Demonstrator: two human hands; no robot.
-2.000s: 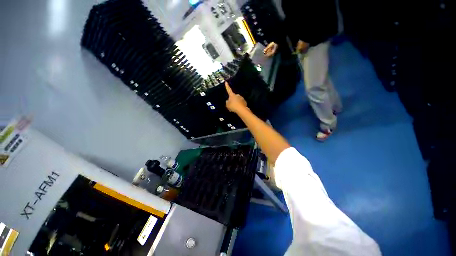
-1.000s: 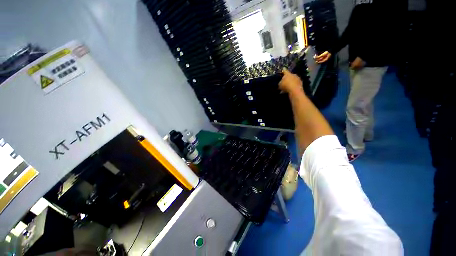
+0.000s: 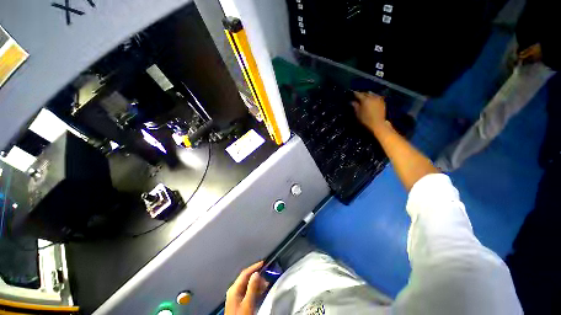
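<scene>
My right hand [image 3: 371, 112] is over the far part of the black gridded parts tray [image 3: 335, 138], fingers pointing down-left to its pockets. Whether it pinches a part is too small to tell. My left hand [image 3: 246, 290] is low in the view, at the front edge of the machine, fingers bent and partly hidden; its grip is unclear. The silver-white fixture with a dark centre [image 3: 161, 202] stands on the black machine table [image 3: 132, 258], away from both hands.
A yellow-black light curtain bar [image 3: 253, 77] edges the opening. The grey front panel [image 3: 246, 215] has green, white and amber buttons. A black box unit [image 3: 67, 184] is at left. Dark tray stacks [image 3: 406, 37] stand behind. A person's trouser leg [image 3: 504, 120] is at right.
The view has swung down and right, closer to the machine. My right hand has gone from pointing at the far tray stacks to the near tray. My left hand has come into view.
</scene>
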